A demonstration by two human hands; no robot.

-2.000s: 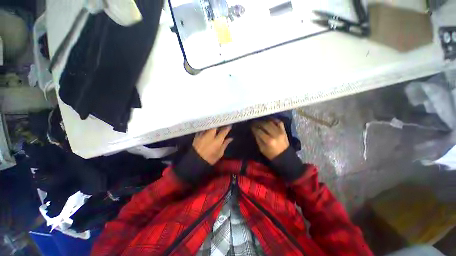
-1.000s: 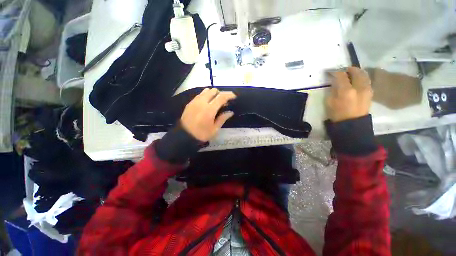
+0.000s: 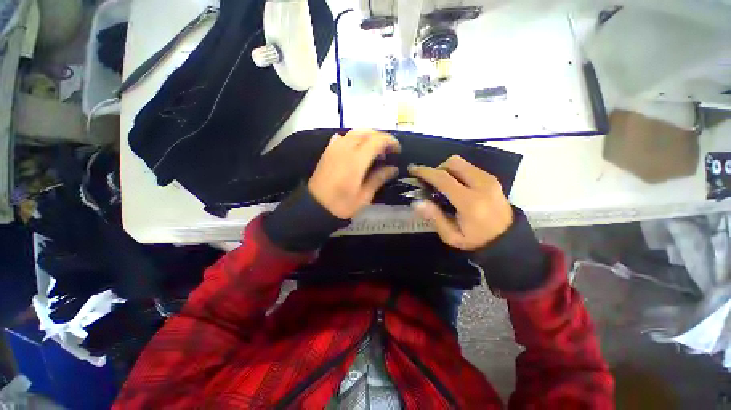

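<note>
A long black cut piece (image 3: pixel 304 156) lies along the front of the machine table, its right end below the needle plate. My left hand (image 3: pixel 351 174) is on it, fingers bent, pinching its cloth near the middle. My right hand (image 3: pixel 469 204) holds small dark thread snips (image 3: pixel 429 192), mostly hidden by the fingers, with shiny blades pointing left towards my left fingertips. The machine's presser foot area (image 3: pixel 405 76) is just behind, with a yellow block (image 3: pixel 405 114) in front of it.
More black pieces (image 3: pixel 208 96) are piled on the left under a pale lamp head (image 3: pixel 290 44). A black slim tool (image 3: pixel 595 98) and a brown pad (image 3: pixel 651 146) lie on the right. Dark cloth (image 3: pixel 385 260) is on my lap. White tied strips (image 3: pixel 72 320) show at lower left.
The black piece has come up onto the table from the lap area. My right hand reached to the right side, took the snips and moved back left beside my left hand.
</note>
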